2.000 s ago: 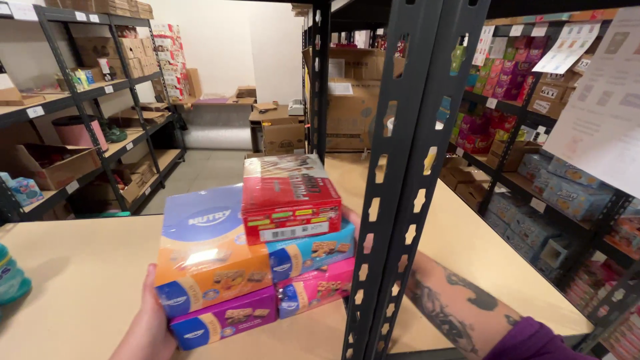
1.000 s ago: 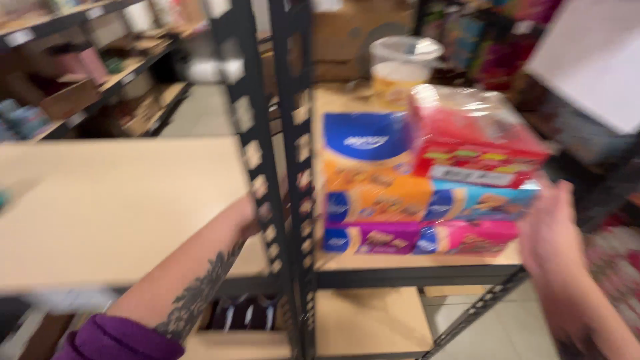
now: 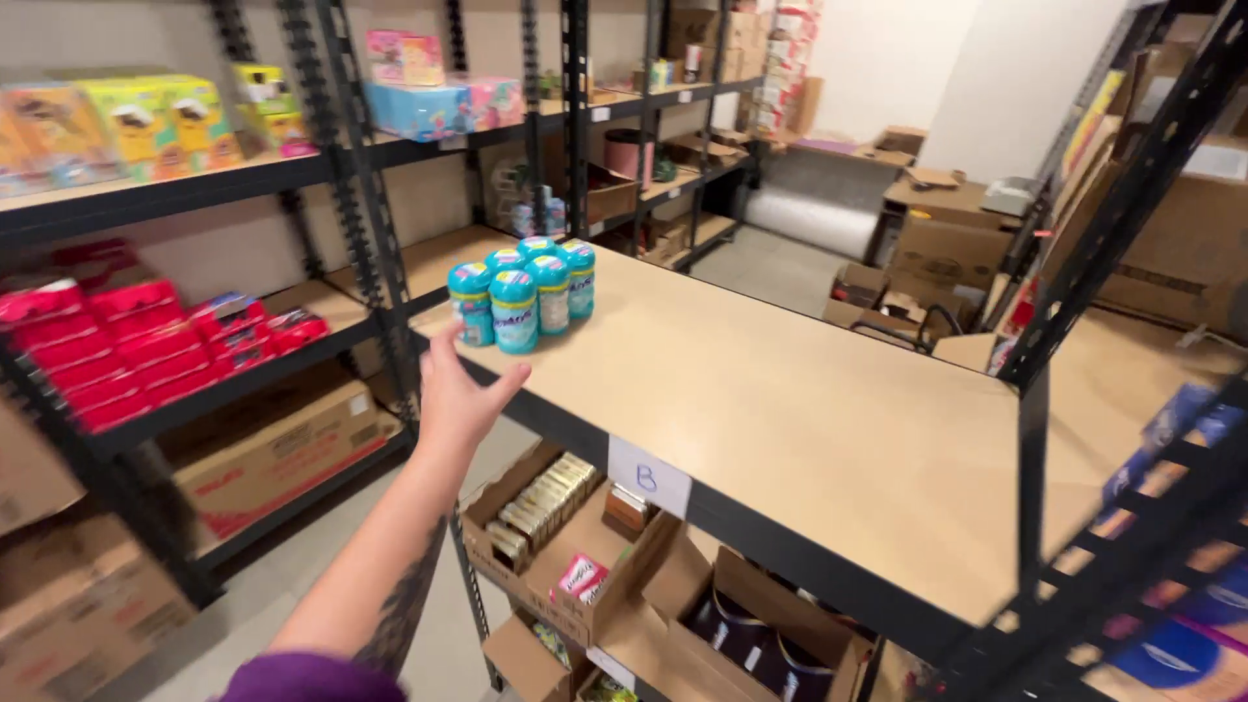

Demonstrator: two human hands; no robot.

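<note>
Several teal plastic bottles with yellow-banded caps [image 3: 515, 310] stand grouped upright at the left end of a light wooden shelf [image 3: 770, 390]. My left hand [image 3: 468, 390] is just in front of them over the shelf's front edge, thumb and fingers spread, holding nothing. Whether a fingertip touches the nearest bottle I cannot tell. At the lower right, behind the black perforated upright, part of the blue-and-orange snack packages [image 3: 1170, 648] shows. My right hand is out of view.
Black slotted metal uprights [image 3: 1102, 205] rise at the right. Below the shelf are an open cardboard box with small gold packs [image 3: 546, 502] and another box with dark packages [image 3: 760, 634]. Racks at the left hold red packs [image 3: 136, 341] and yellow boxes [image 3: 161, 122].
The view has swung left. The snack packages, between my hands two seconds ago, now lie beyond the upright at right. My left hand has moved to the teal bottles; my right hand has left the view.
</note>
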